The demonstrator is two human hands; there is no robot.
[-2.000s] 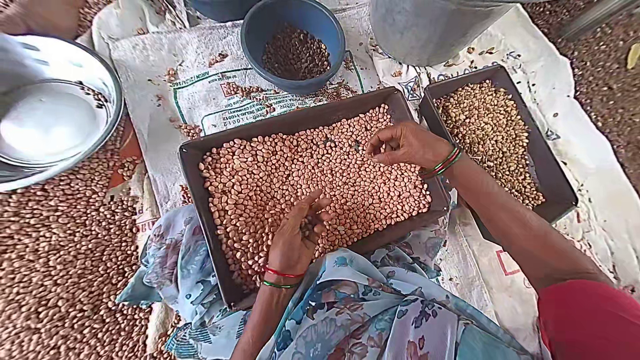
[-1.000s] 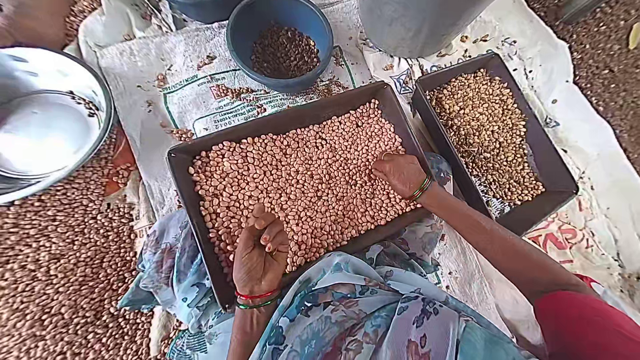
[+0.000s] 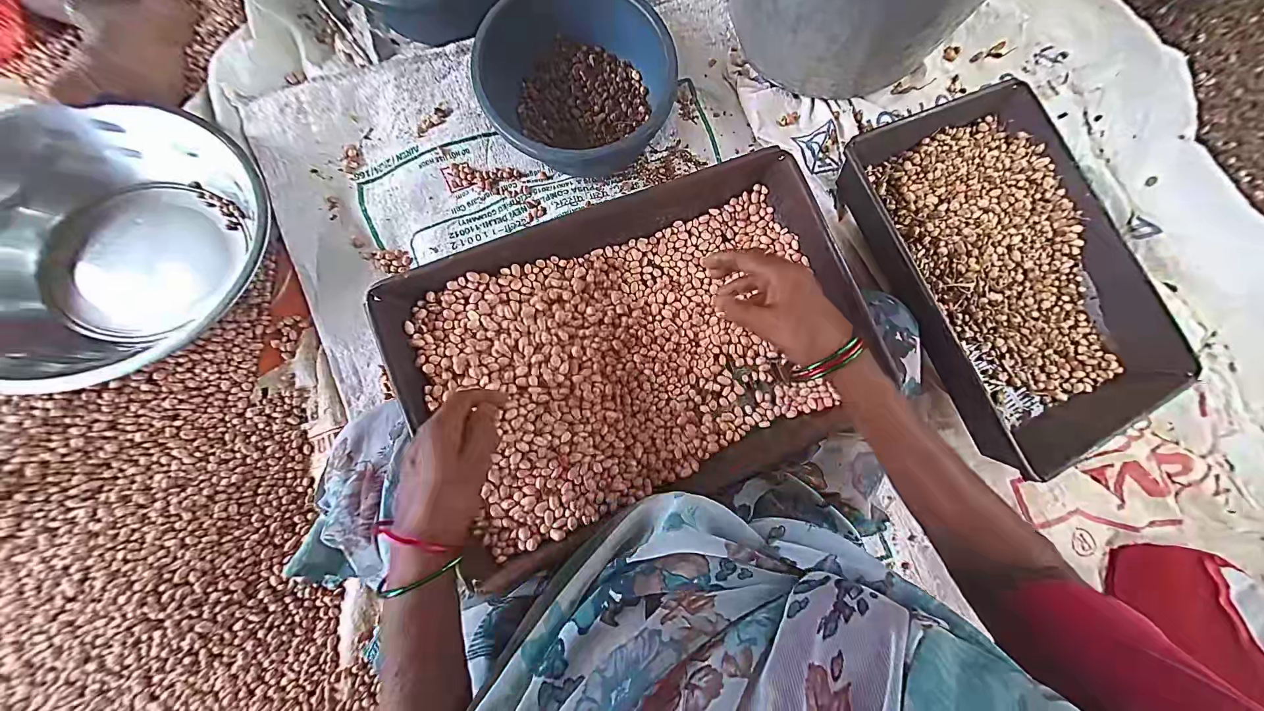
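A dark rectangular tray (image 3: 602,237) rests across my lap, holding a layer of pinkish-tan seeds (image 3: 573,395). Over its left edge is my left hand (image 3: 449,464), fingers bent near the seeds; whether anything is between them cannot be told. My right hand (image 3: 780,301) hovers above the right part of the seeds, thumb and fingers apart, with no object visible in it. To the right stands a second dark tray (image 3: 1116,434) with yellow-brown seeds (image 3: 997,257). Beyond the lap tray sits a blue plastic bowl (image 3: 494,79) partly filled with dark brown seeds (image 3: 583,94).
A shiny metal basin (image 3: 158,257) stands at the left beside a wide spread of seeds (image 3: 148,523). A grey bucket (image 3: 849,44) is at the top. Printed woven sacks (image 3: 316,178) lie underneath, with scattered seeds. Part of another person (image 3: 123,49) shows at the upper left.
My left hand has moved left to the tray's left side, and its palm no longer faces up. My right hand has lifted off the seeds with its fingers spread.
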